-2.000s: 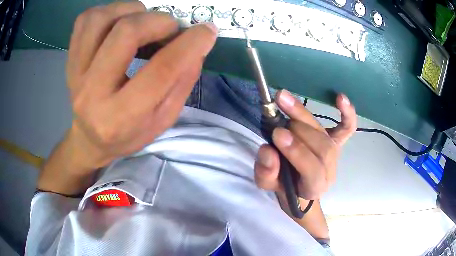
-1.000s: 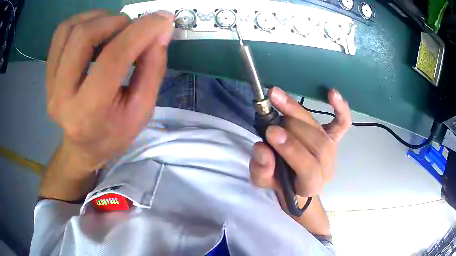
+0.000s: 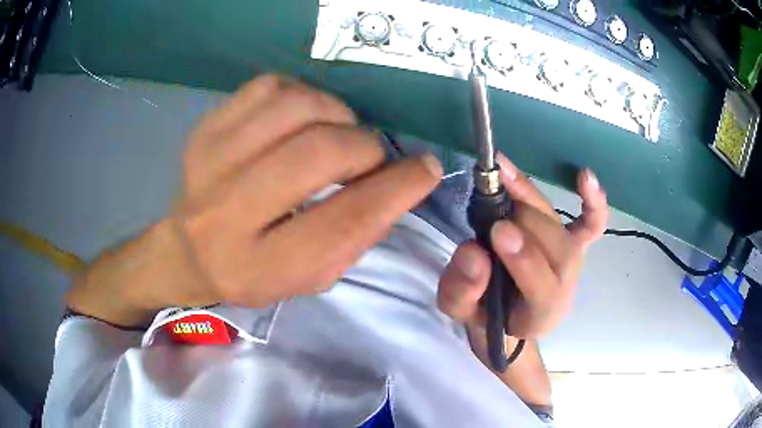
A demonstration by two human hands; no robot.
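My right hand (image 3: 535,259) holds a soldering iron (image 3: 485,125) like a pen by its black grip. Its tip is at the white strip (image 3: 351,46), between two ring-shaped positions. The strip lies on the green bench with a row of several rings. My left hand (image 3: 284,192), a little blurred, is below the strip, off the bench edge. It pinches thin solder wire (image 3: 454,175), whose short end points at the iron's brass-coloured collar. I cannot tell whether they touch.
A dark strip holder with white discs (image 3: 617,30) lies behind the white strip. A tip cleaner (image 3: 735,129) and a green-handled tool (image 3: 749,63) are at the right. Dark strips (image 3: 18,42) are at the far left. The black cord (image 3: 660,242) runs right, above a blue frame (image 3: 714,288).
My left hand has moved right and down, away from the strip, with the wire. The iron stands more upright, its tip further right along the strip. The strip shows further right and lower in view.
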